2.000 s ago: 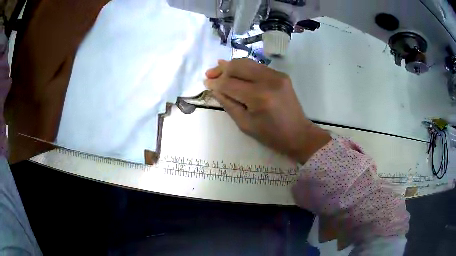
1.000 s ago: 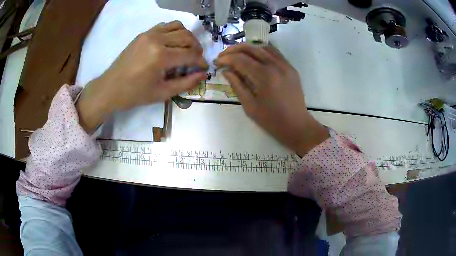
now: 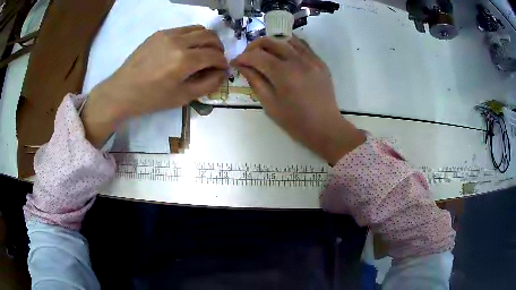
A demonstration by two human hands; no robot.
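A brown bag panel [image 3: 65, 51] with white backing [image 3: 148, 131] lies on the left of the sewing table, its notched brown edge [image 3: 185, 127] facing right. My left hand [image 3: 164, 71] rests over the backing, fingertips pinched at the panel edge just in front of the presser foot [image 3: 240, 28]. My right hand [image 3: 291, 85] meets it from the right, thumb and fingers pinched at the same spot. The piece between the fingertips is small and mostly hidden; the hands nearly touch.
The white sewing table [image 3: 396, 141] has a printed ruler [image 3: 266, 175] along its front edge. A white knob [image 3: 278, 24] hangs from the machine head. A metal winder part [image 3: 441, 25] is at upper right. A thin black cable coil [image 3: 498, 144] lies at the right end.
My left hand has come in from outside the picture to meet my right hand at the panel edge. Over the last second both hands have stayed together near the needle area.
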